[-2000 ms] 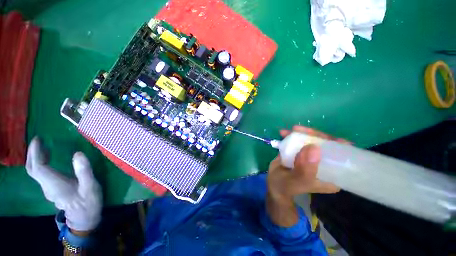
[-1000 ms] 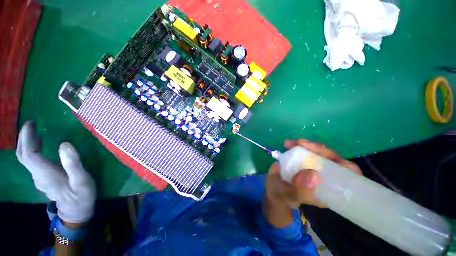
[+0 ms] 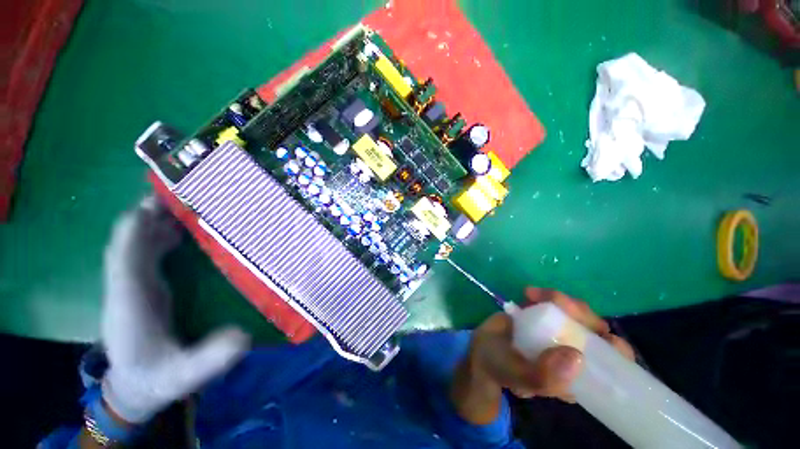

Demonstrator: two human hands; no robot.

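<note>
A green circuit board [image 3: 351, 180] crowded with parts lies tilted on a red foam pad [image 3: 500, 96]. A ribbed silver heatsink [image 3: 294, 250] runs along its near edge, with bright metal brackets at the ends. My bare right hand [image 3: 548, 351] grips a large translucent glue syringe [image 3: 632, 390], cut off by the bottom edge. Its thin needle [image 3: 476, 282] reaches the board's right corner, by a small copper-coloured part. My left hand [image 3: 153, 324], in a white knit glove, is slightly blurred and empty, near the heatsink's left end, fingers apart. Whether its fingertips touch the board is unclear.
A crumpled white cloth [image 3: 640, 118] lies on the green mat [image 3: 561, 224] to the right. A yellow tape roll [image 3: 737, 245] is at the far right. Red foam pads [image 3: 31, 79] lie at the left edge. A dark red object [image 3: 776, 22] is cut off at top right.
The board and mat items appear shifted right and down in the view. My left hand has moved right, towards the heatsink's left end. The syringe needle stays at the board's right corner.
</note>
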